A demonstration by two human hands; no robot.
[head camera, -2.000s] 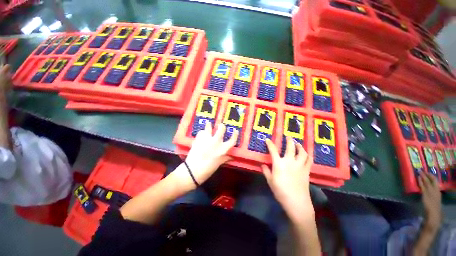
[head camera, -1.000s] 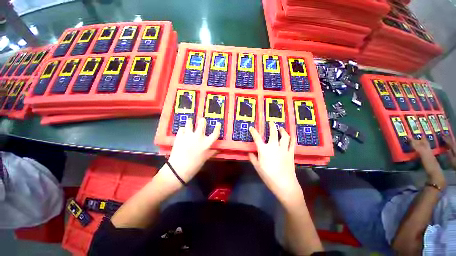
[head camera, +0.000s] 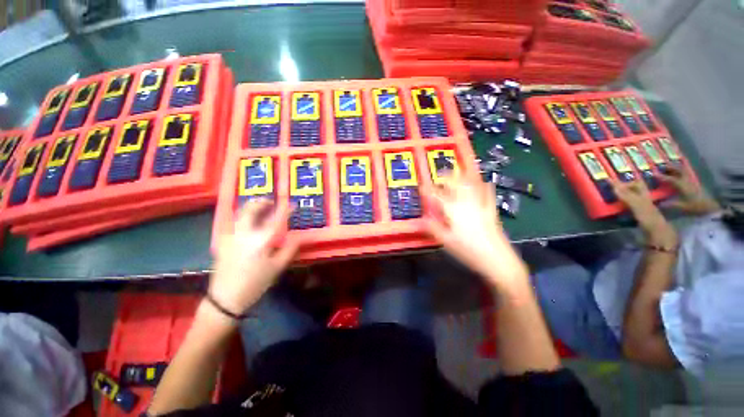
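Observation:
A red phone tray [head camera: 347, 149] lies in front of me with two rows of five keypad phones. The top row's left four screens are blue; the top right phone [head camera: 428, 114] has a dark screen. In the bottom row, several screens now look bluish, such as on the middle phone [head camera: 356, 189]. My left hand [head camera: 251, 244] is at the tray's lower left corner, fingers over the bottom left phone's keys. My right hand [head camera: 473, 224] is slightly blurred over the bottom right phone, partly hiding it. Both hands have fingers apart and hold nothing.
Stacked trays of phones [head camera: 214, 151] stand at left. Tall red stacks [head camera: 453, 41] stand at the back. Small loose parts [head camera: 489, 107] lie right of my tray. Another person's hands [head camera: 644, 204] are at a tray [head camera: 586, 195] on the right. A lower red tray [head camera: 151, 326] holds loose phones.
The view has shifted, so the trays appear further left. My hands have moved apart to the tray's lower left and right ends. Bottom-row screens that were dark now look bluish.

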